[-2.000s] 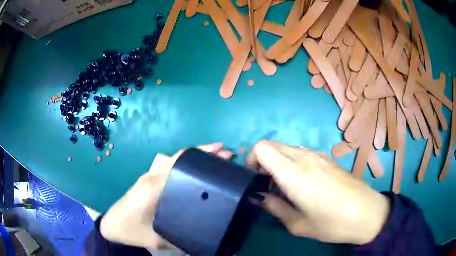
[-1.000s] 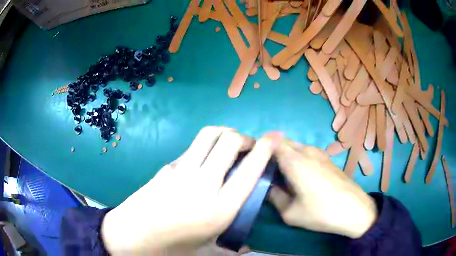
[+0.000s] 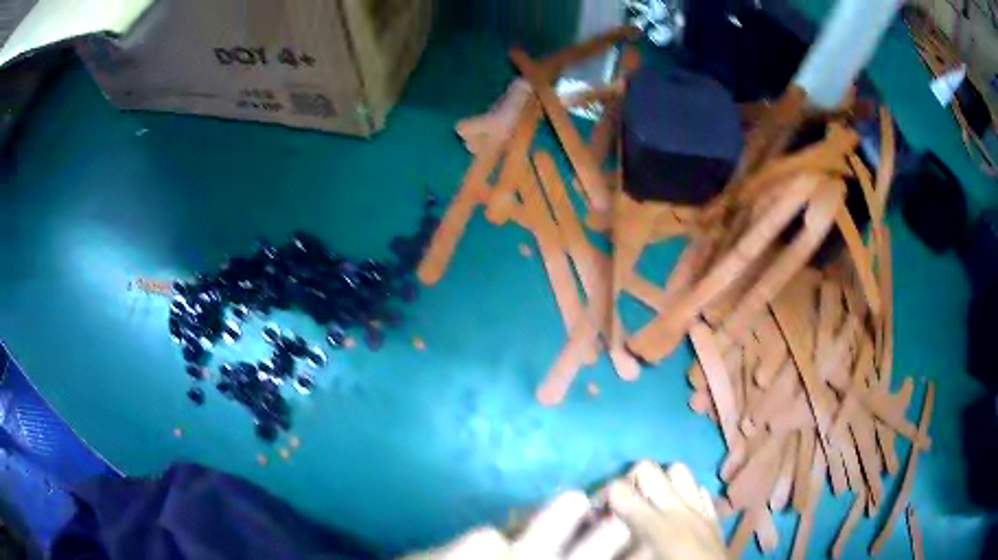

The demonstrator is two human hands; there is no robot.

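Note:
My left hand [image 3: 558, 533] and my right hand [image 3: 668, 512] are close together at the bottom edge, blurred and cut off by it. Their fingers are bent and seem to meet. No housing shows between them, so what they hold is hidden. A big pile of tan-orange straps [image 3: 810, 405] lies beyond and right of my hands. A heap of shiny black buttons [image 3: 296, 287] lies at left-centre. A few tiny orange discs [image 3: 419, 343] lie scattered singly around it.
A brown carton [image 3: 252, 66] printed "DOT 4+" stands at the far left. A black housing [image 3: 679, 137] stands among the far straps, beside a pale frame leg [image 3: 848, 49]. Dark items [image 3: 936, 202] are at the right. A blue perforated surface [image 3: 44, 448] is below table level at left.
The view has tilted up, showing more of the far table. My hands have dropped to the bottom edge, and the black housing they held is out of sight.

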